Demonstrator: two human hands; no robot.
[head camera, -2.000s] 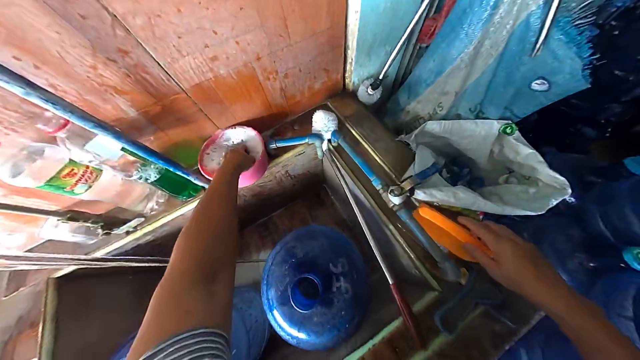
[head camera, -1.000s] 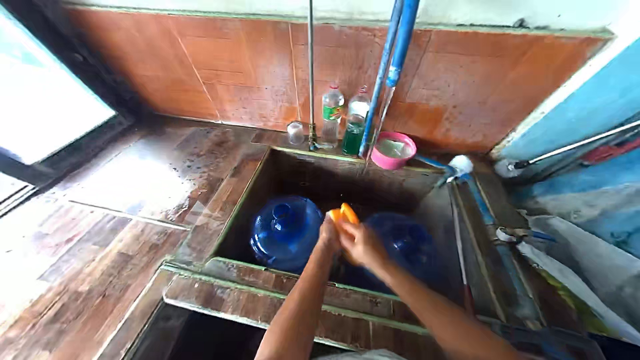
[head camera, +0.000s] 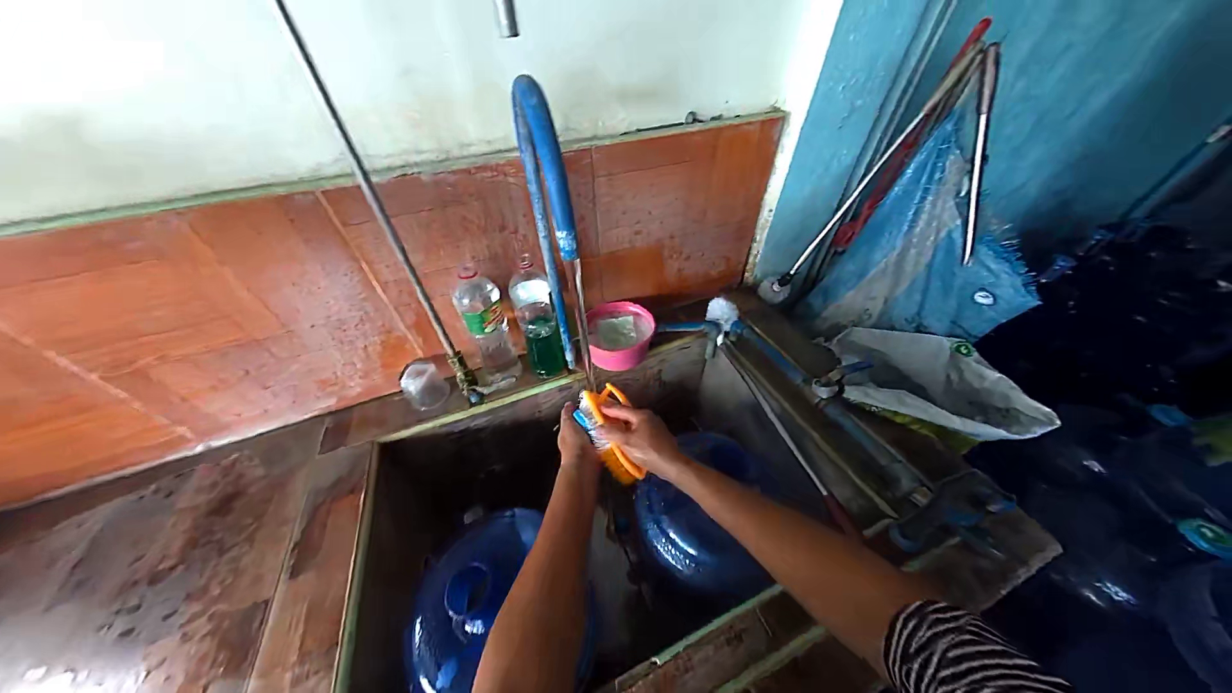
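My right hand (head camera: 640, 438) grips an orange scrub brush (head camera: 624, 462) by its handle, its pale bristles turned left. My left hand (head camera: 575, 441) is closed on a small blue-and-white item (head camera: 584, 420) against the bristles; what it is I cannot tell. Both hands are under the blue pipe (head camera: 546, 154), where a thin stream of water seems to come down. Below them, in the tiled basin (head camera: 366, 568), stand two large blue water jugs, one at the left (head camera: 472, 597) and one at the right (head camera: 703, 520), partly behind my right forearm.
Along the back ledge stand a clear cup (head camera: 424, 385), a labelled bottle (head camera: 486, 327), a bottle of green liquid (head camera: 544, 346) and a pink bowl (head camera: 621, 358). At the right are a white-headed brush (head camera: 722, 314), pipes (head camera: 876, 462), a white sack (head camera: 948, 399) and long-handled tools (head camera: 885, 164).
My left hand was at the pink bowl two seconds ago, with the orange brush in my right hand. Both hands then came together over the basin and are now beneath the blue pipe.
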